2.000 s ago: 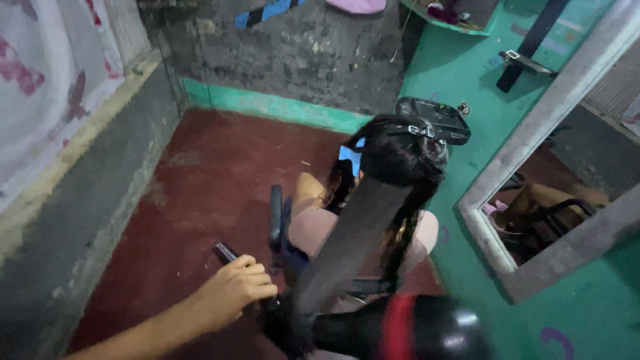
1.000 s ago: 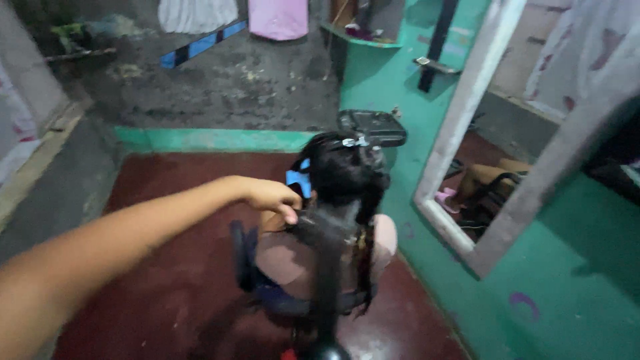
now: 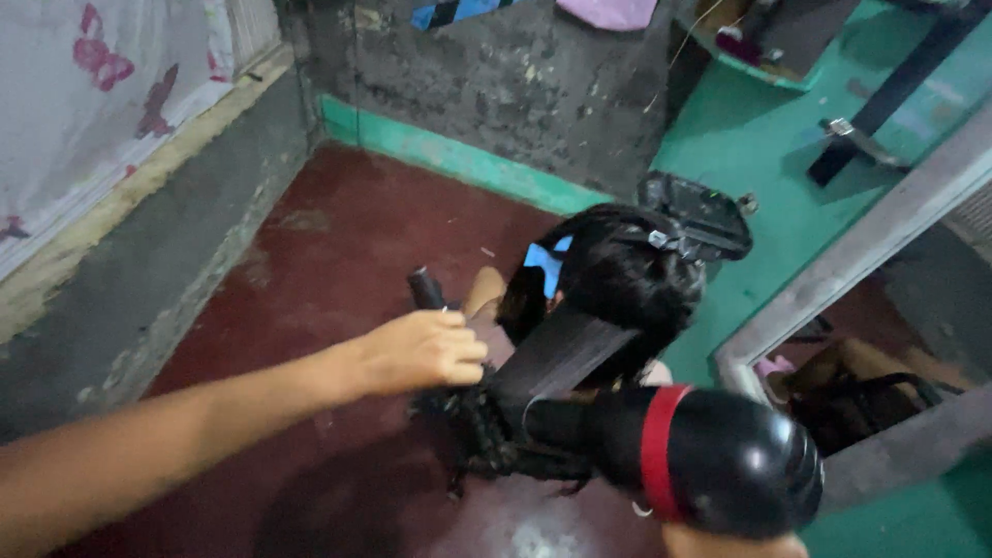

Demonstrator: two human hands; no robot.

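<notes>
A seated person with long dark hair (image 3: pixel 632 271), partly clipped up, faces away from me. My left hand (image 3: pixel 426 353) is closed around the dark handle of a hairbrush (image 3: pixel 425 287), whose brush end is down in the hair. A section of hair (image 3: pixel 566 349) stretches flat from the head toward the brush. My right hand (image 3: pixel 732 542), mostly cut off at the bottom edge, grips a black hair dryer (image 3: pixel 744 457) with a red band. Its nozzle points left, close to the stretched hair and the brush. A metal clip (image 3: pixel 659 239) sits on top of the head.
A black tray-like object (image 3: pixel 697 217) is just beyond the head. To the right, a framed mirror (image 3: pixel 837 279) leans against the green wall, below a small corner shelf (image 3: pixel 806 77). A low grey wall with a ledge (image 3: pixel 147 178) runs along the left, above the red floor (image 3: pixel 341 225).
Since one second ago, my left hand has moved away from the head, and the hair is drawn out straight. The dryer has come up beside the hair. The view has tilted.
</notes>
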